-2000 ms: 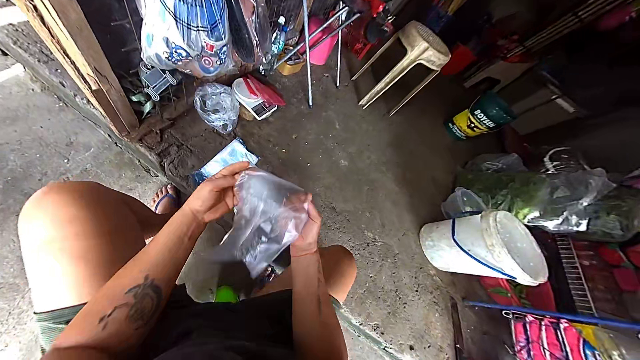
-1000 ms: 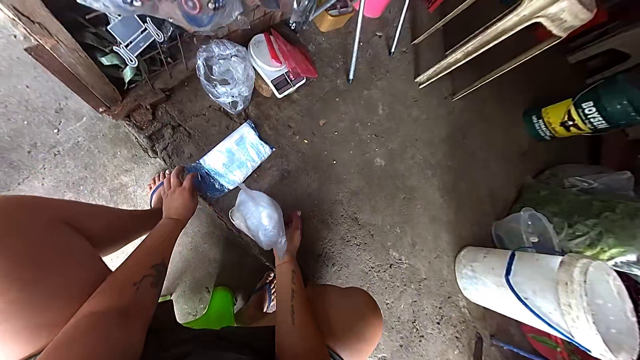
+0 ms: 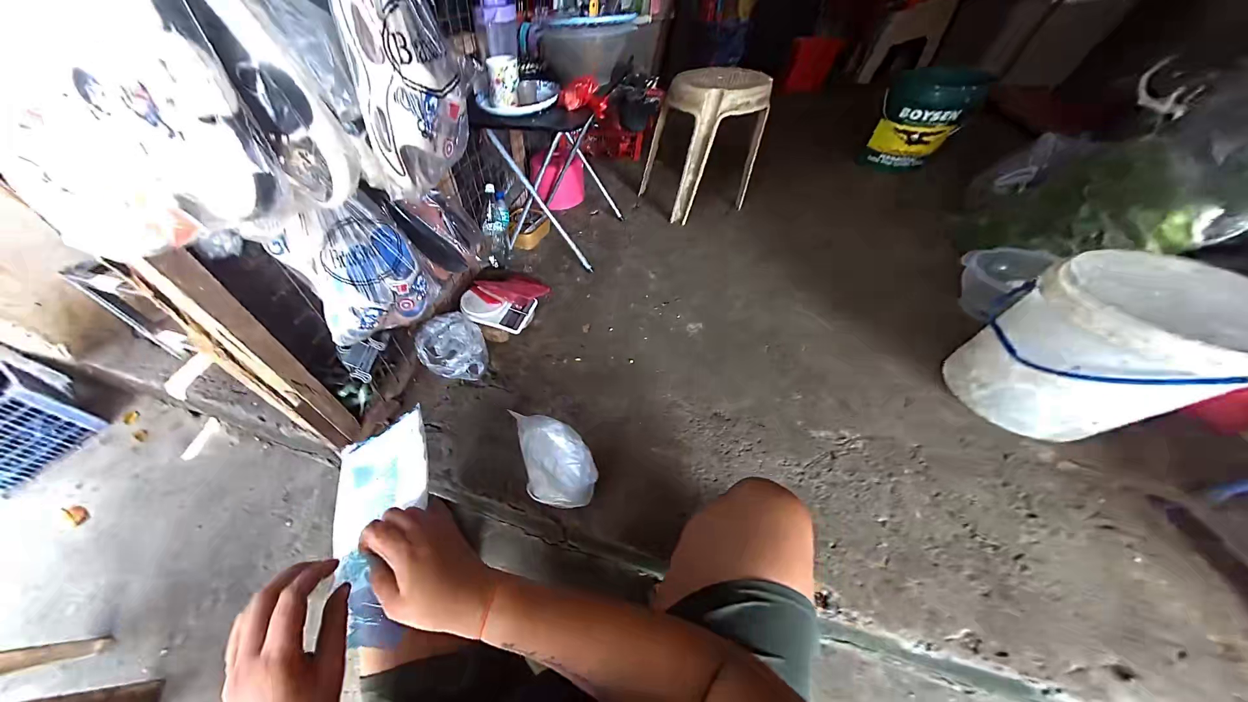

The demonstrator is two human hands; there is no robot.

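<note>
A blue and white plastic packet (image 3: 380, 478) lies over my left leg, its lower part bluish and see-through. My right hand (image 3: 429, 570) grips its edge between thumb and curled fingers. Just left of the packet's lower part is my left hand (image 3: 288, 634), fingers apart, the fingertips close to the plastic; whether they touch it I cannot tell. A knotted clear plastic bag with whitish contents (image 3: 556, 460) rests on the floor beyond my legs.
Farther off are a crumpled plastic bag (image 3: 451, 346), a white scale (image 3: 499, 310) with red plastic on it, a plastic stool (image 3: 720, 93) and a folding table (image 3: 536, 119). A white bucket (image 3: 1053, 370) is at right; a wooden post (image 3: 253, 341) and hanging bags (image 3: 366, 258) are at left.
My right hand has let go of the filled bag, which is on the floor, and has moved left to the packet. The packet has come from the floor to over my leg. The view has tilted up.
</note>
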